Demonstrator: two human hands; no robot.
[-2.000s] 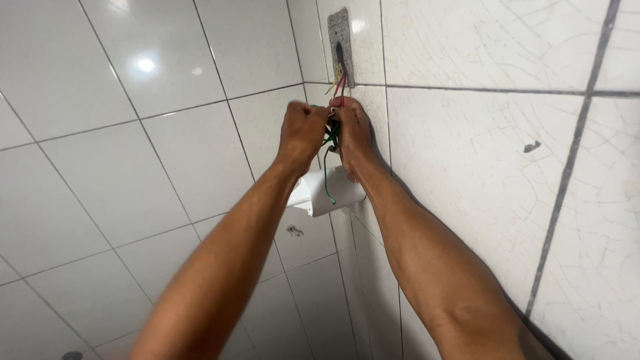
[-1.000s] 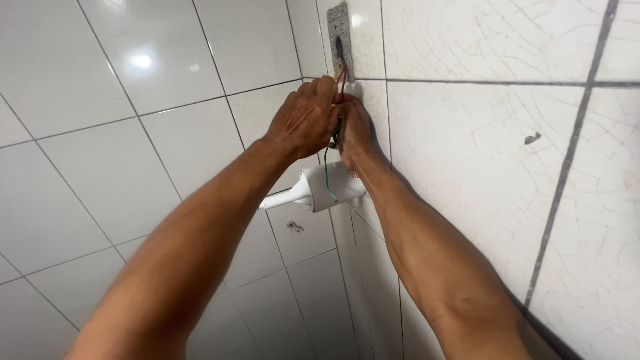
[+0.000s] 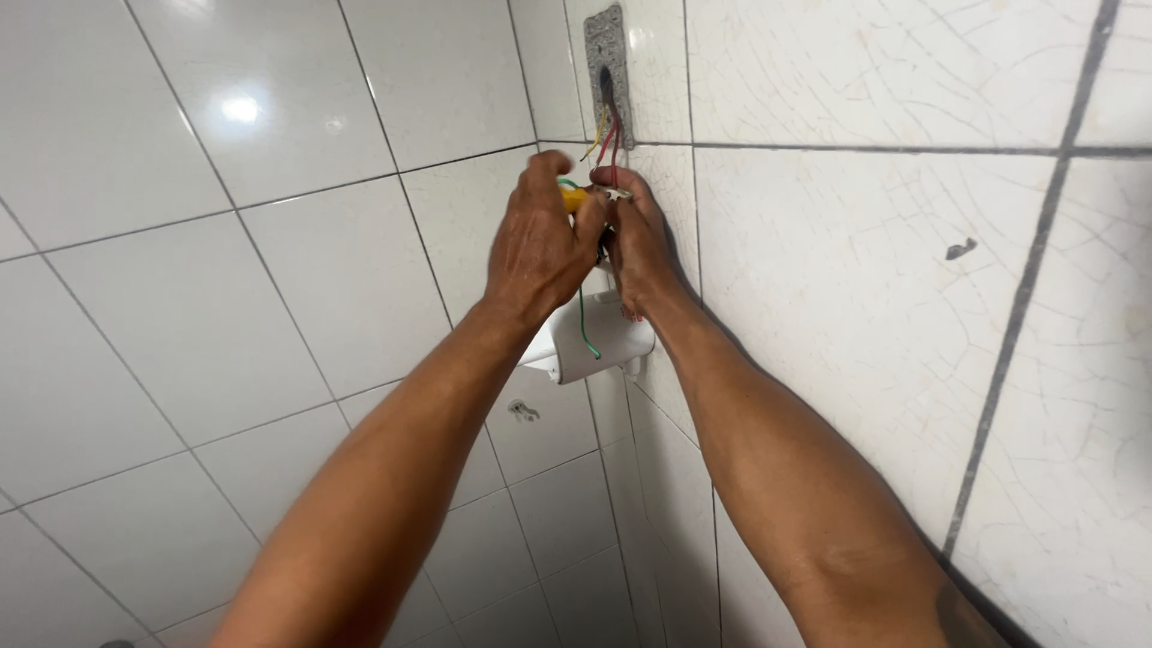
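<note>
Red electrical wires (image 3: 615, 148) and a short yellow wire (image 3: 595, 137) come out of a hole in a rough cement patch (image 3: 605, 54) in the wall. Below the patch, my left hand (image 3: 547, 243) grips a yellow-handled tool (image 3: 573, 197), its kind hidden by the fingers. My right hand (image 3: 639, 229) pinches a small whitish fitting (image 3: 613, 193) where a red wire ends, close against the left fingertips. A green wire (image 3: 583, 315) hangs beneath the hands in front of a white plastic fixture (image 3: 598, 337). Dark parts between the palms are mostly hidden.
White tiled walls meet in a corner right behind the hands. The cracked-glaze tiled wall (image 3: 864, 270) runs close along my right forearm. A small metal fitting (image 3: 522, 411) sits on the left wall, lower down. A dark mark (image 3: 961, 248) shows on the right wall.
My left hand has shifted and turned, its fingers now lifted apart, and the yellow tool handle shows in it. My right hand stays near the same place by the wires.
</note>
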